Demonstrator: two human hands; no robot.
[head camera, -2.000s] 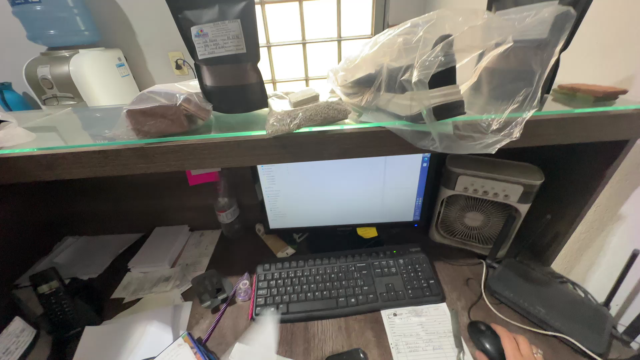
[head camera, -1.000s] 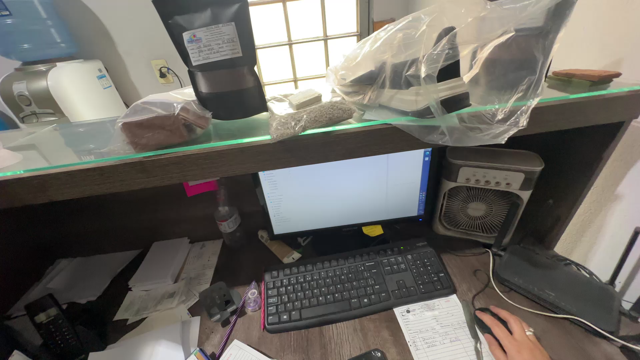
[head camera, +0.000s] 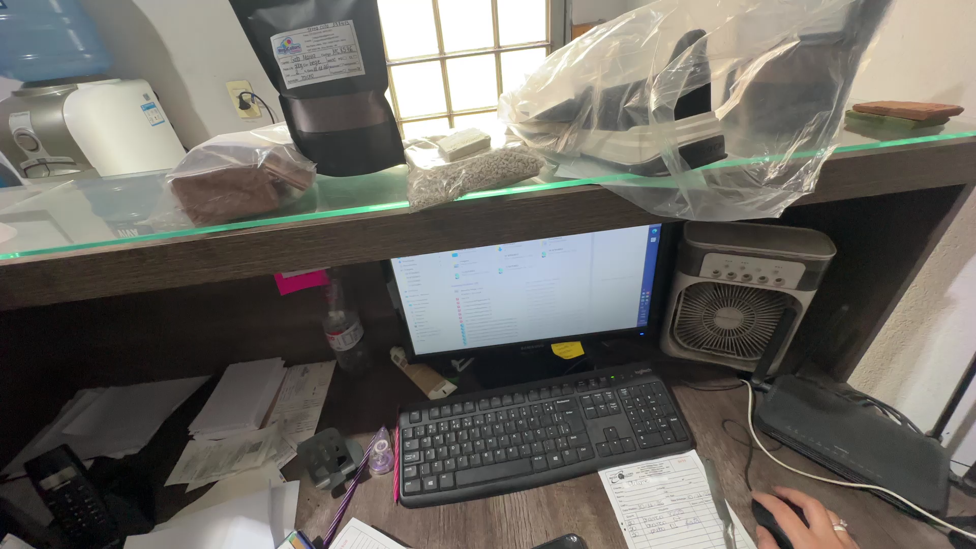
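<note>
My right hand (head camera: 810, 518), with rings on one finger, rests over a black computer mouse (head camera: 772, 522) at the lower right. Beside it on the left lies a handwritten form (head camera: 659, 499) with a knife-like metal blade (head camera: 718, 503) across it. A black keyboard (head camera: 541, 438) sits in front of a lit monitor (head camera: 526, 293) that shows a file window. The mouse cable runs up behind the hand. My left hand is out of view.
A glass-topped shelf (head camera: 366, 210) crosses above, holding a black pouch (head camera: 328, 114) and clear plastic bags. A small fan (head camera: 732, 305) and a black router (head camera: 846, 442) stand right. Papers (head camera: 240, 396), a cordless phone (head camera: 72, 496) and a plastic bottle (head camera: 347, 339) are left.
The monitor's window shows different content, with icons and a list. My right hand, partly visible at first, stays at the mouse. A pale blur by the keyboard's lower left two seconds ago is gone.
</note>
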